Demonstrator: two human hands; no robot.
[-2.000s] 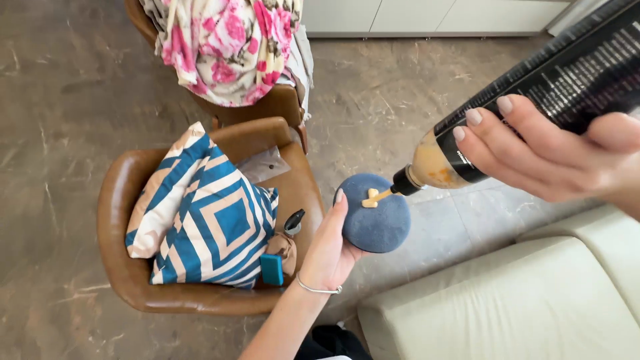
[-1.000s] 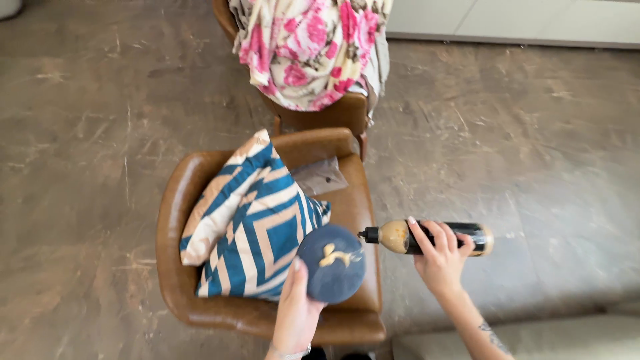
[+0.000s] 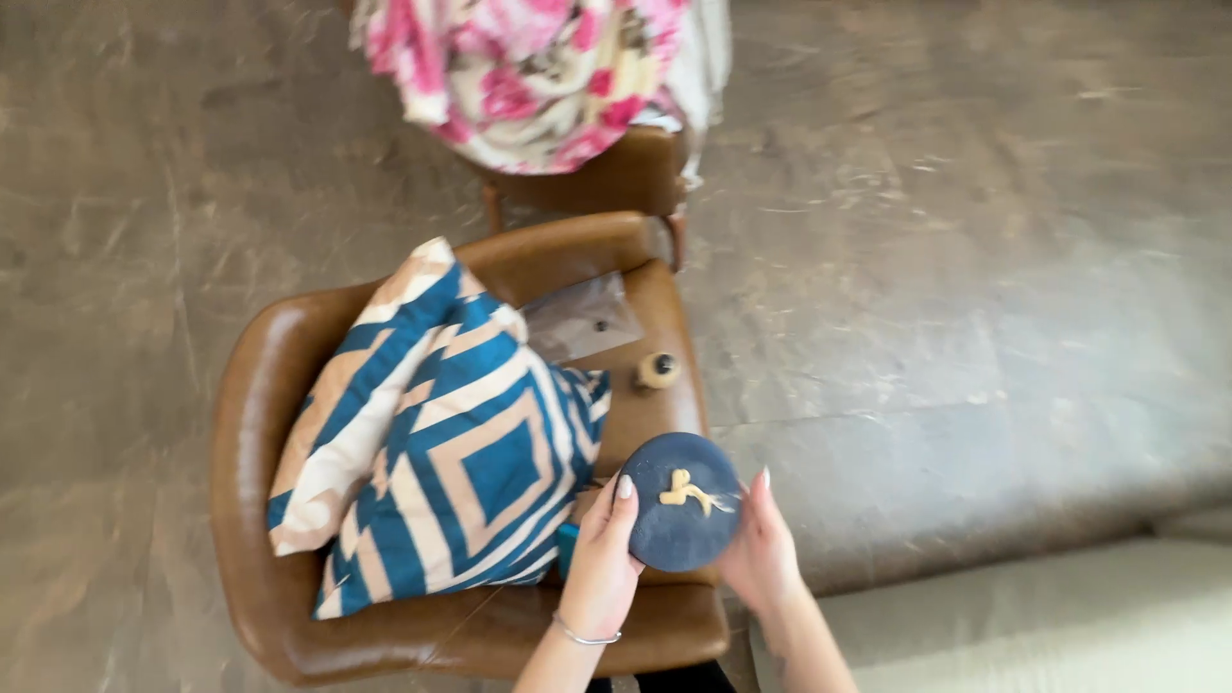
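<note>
My left hand grips the left edge of a round dark blue pad, thumb on top. A blob of beige cream with a thin trailing strand lies on the pad's upper face. My right hand is at the pad's right edge, fingers partly behind it; whether it grips the pad is unclear. Beyond the pad, a squeeze bottle with a dark top stands upright on the brown leather armchair's seat.
Blue, white and beige patterned cushions lean in the armchair beside a clear plastic pouch. A floral cloth covers a second chair behind. A pale sofa stands at lower right.
The bottle, held in my right hand a second ago, now stands on the armchair seat, out of my hand. My right hand has come to the pad's right edge.
</note>
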